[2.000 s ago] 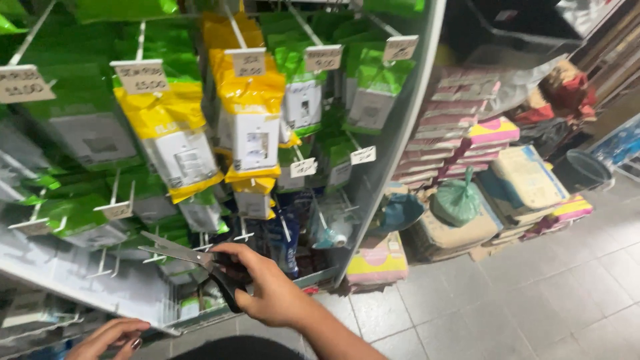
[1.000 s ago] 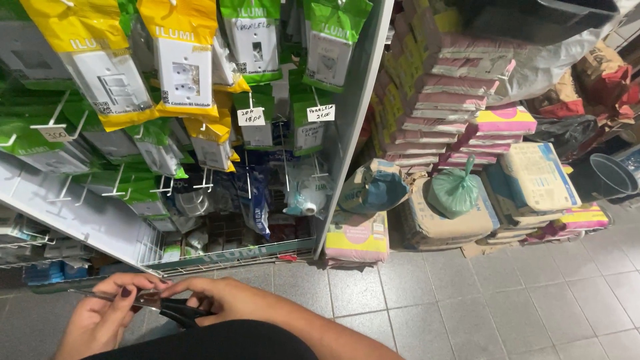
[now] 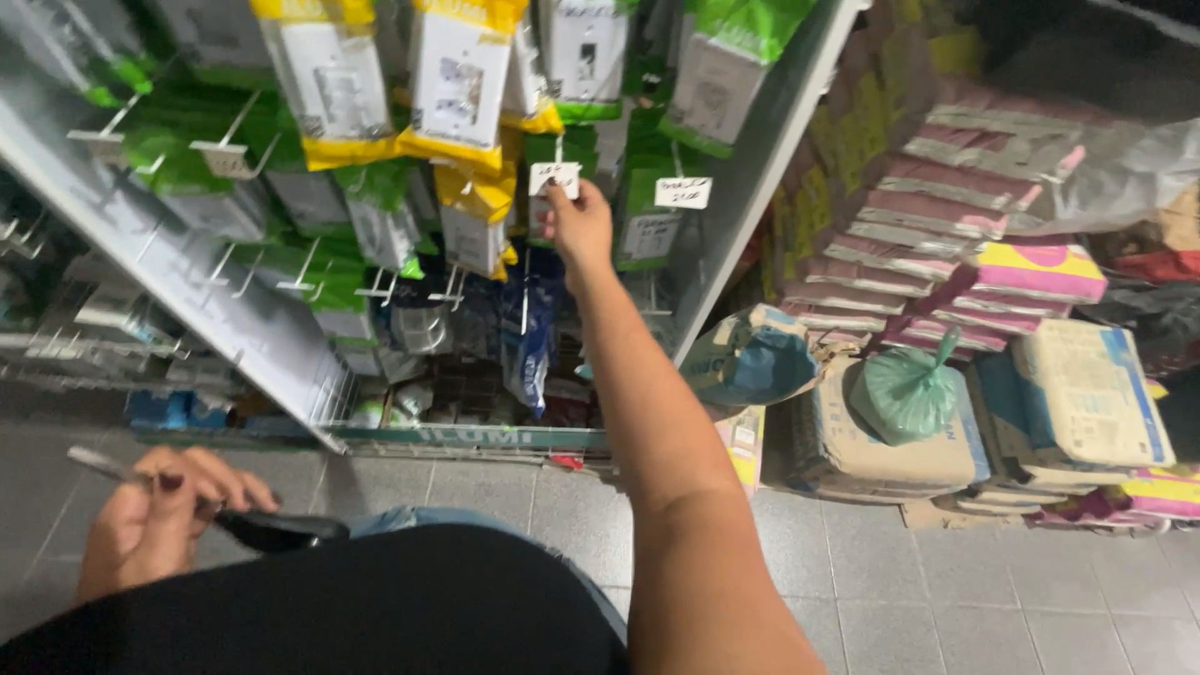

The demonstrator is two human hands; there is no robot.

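My left hand [image 3: 169, 516], low on the left, is closed around a pair of scissors [image 3: 281, 530]; the metal blades point left and the black handle lies by my shirt. My right hand [image 3: 577, 220] reaches up to the display rack, with its fingers at a small white handwritten price tag [image 3: 554, 180] on a hook. Whether the fingers pinch the tag or only touch it, I cannot tell. Another white tag [image 3: 682, 193] hangs to the right. Yellow-and-white packs of electrical wall plates [image 3: 459, 84] and a green pack [image 3: 727, 70] hang above and around this hand.
The rack's white side panel [image 3: 769, 178] slopes down on the right. Beyond it are stacked pink bags [image 3: 928, 216], a torn blue paper bag [image 3: 764, 361], a tied green plastic bag [image 3: 907, 389] and stacked paper sacks [image 3: 1092, 394]. Bare hooks [image 3: 300, 277] stick out at the left, above a wire basket [image 3: 469, 437].
My right hand has let go of the scissors and moved up to the price tag. The scissors, held in my right hand two seconds ago, are now in my left hand.
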